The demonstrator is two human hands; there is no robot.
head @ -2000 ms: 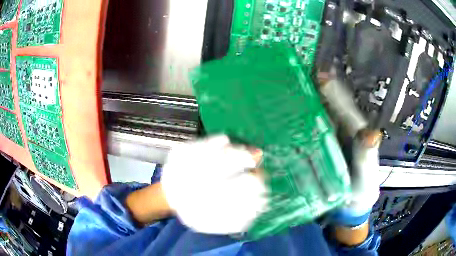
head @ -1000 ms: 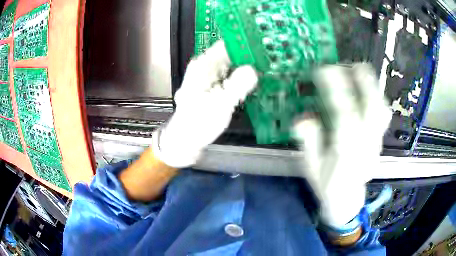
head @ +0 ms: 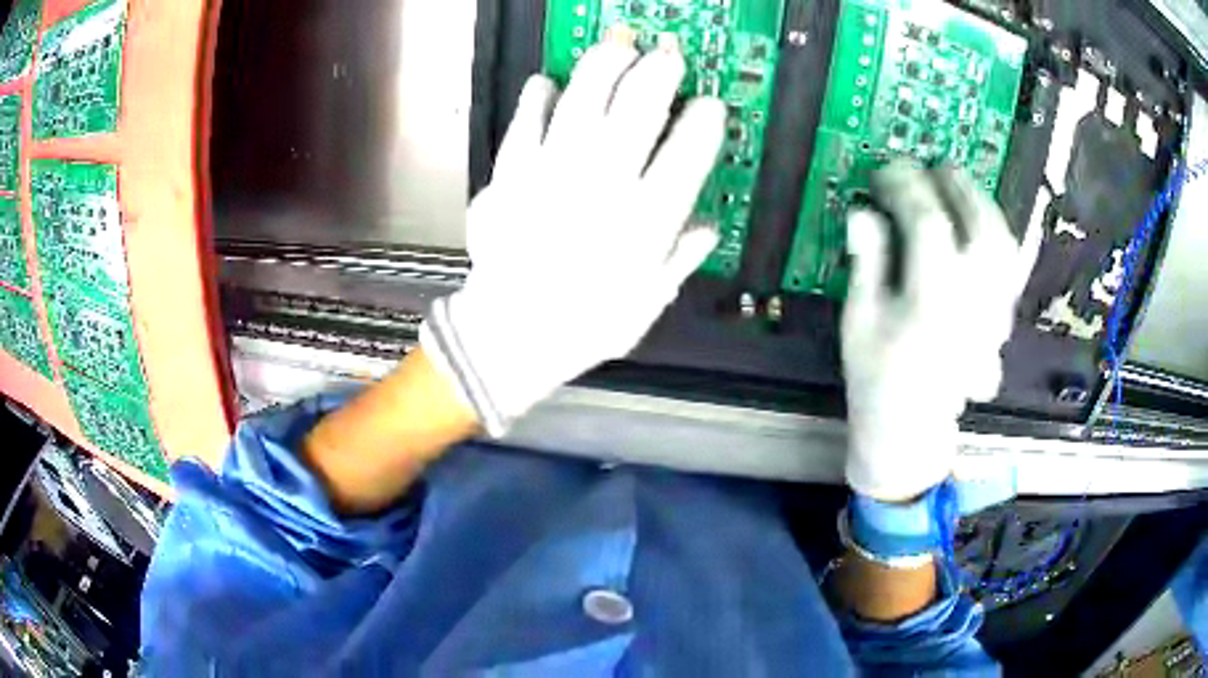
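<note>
A black carrier fixture (head: pixel 715 325) sits on the line in front of me. One green circuit board (head: pixel 753 126) lies in its left pocket, a second circuit board (head: pixel 914 99) in its middle pocket. The right pocket (head: pixel 1093 199) shows ragged cut-outs and no board. My left hand (head: pixel 596 219), in a white glove, lies spread flat on the left board and hides part of it. My right hand (head: pixel 927 305), gloved and slightly blurred, touches the lower part of the middle board with bent fingers. Neither hand grips anything.
Several green boards (head: pixel 80 219) lie on a red mat (head: pixel 172 199) at the left. A shiny flat bed (head: pixel 345 119) and metal rails (head: pixel 331 318) lie between mat and fixture. A blue coiled cord (head: pixel 1133 265) hangs over the fixture's right side. Dark racks stand below at both corners.
The board that both hands held above the fixture now lies in the middle pocket. My left hand has moved onto the left board; my right hand has opened on the middle one.
</note>
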